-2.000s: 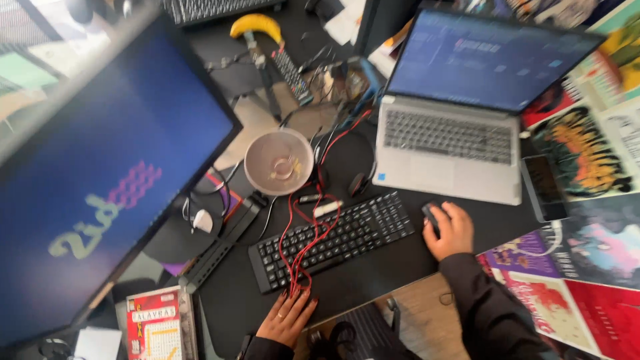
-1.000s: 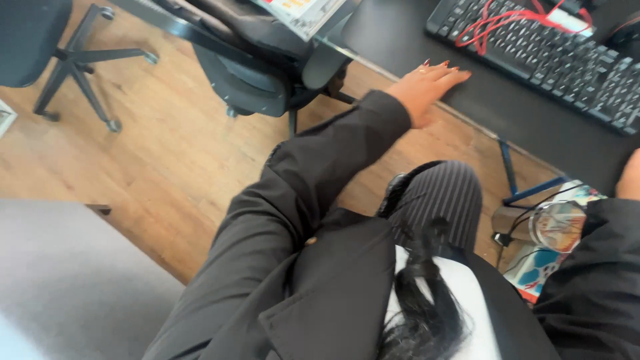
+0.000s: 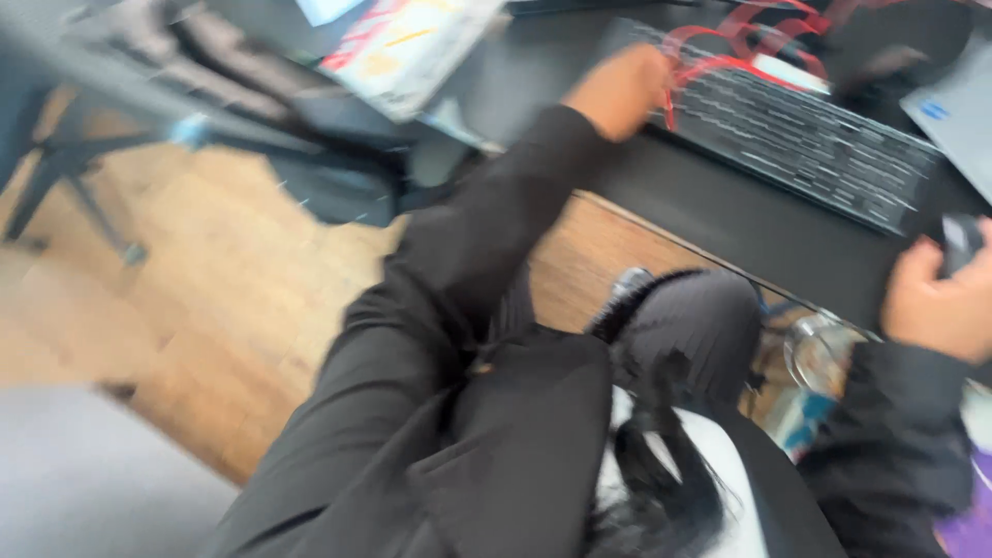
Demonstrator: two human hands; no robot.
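Observation:
My left hand (image 3: 626,89) is at the left end of a black keyboard (image 3: 798,143), its fingers blurred against a red cable (image 3: 728,62) that lies in loops over the keys. Whether the fingers grip the cable cannot be told. At the right edge, my right hand (image 3: 938,298) is around a dark computer mouse (image 3: 961,240) beside the keyboard's right end. A white object (image 3: 790,74) lies under the red loops. Part of a silver laptop (image 3: 953,116) shows behind the mouse.
A printed booklet (image 3: 422,58) lies at the desk's left part. The black desk's front edge (image 3: 697,252) runs above my knees. Office chairs (image 3: 333,178) stand at the left on a wooden floor (image 3: 194,310). A clear cup (image 3: 818,356) is below the desk at the right.
Since one second ago, my left hand has moved from the desk's front edge to the keyboard's left end, by the red cable. The view has swung down from the monitors since two seconds ago.

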